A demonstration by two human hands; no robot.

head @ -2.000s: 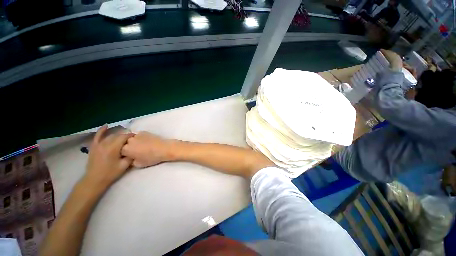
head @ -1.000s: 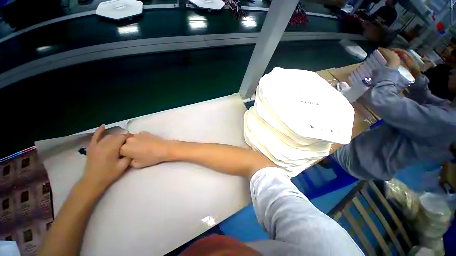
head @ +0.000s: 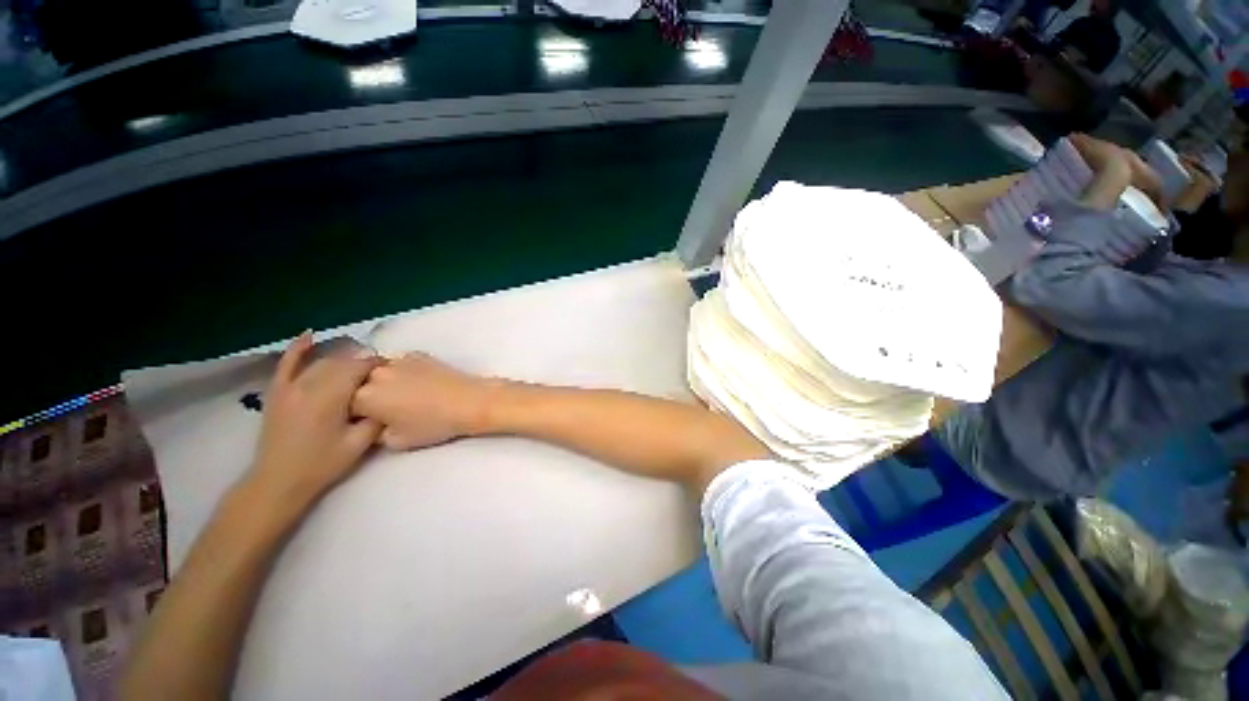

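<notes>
My left hand (head: 318, 415) and my right hand (head: 422, 400) rest together over the far left part of the off-white work sheet (head: 480, 548). Their fingers meet and overlap, and one finger of my left hand sticks up. My right hand is curled closed. No object shows in either hand; the inside of my left hand is hidden. A tall, leaning stack of white covers (head: 870, 295) stands right of my right forearm, its printed face up.
A grey post (head: 760, 130) rises at the bench's far edge before the dark green conveyor (head: 343, 233). White shells (head: 354, 17) lie beyond. A patterned sheet (head: 82, 527) is at left. Another worker (head: 1082, 329) sits at right, near a slatted wooden stool (head: 1034, 603).
The whole view has shifted slightly, so things appear a little further right. My hands stay together in the same place on the sheet. The stack is unchanged.
</notes>
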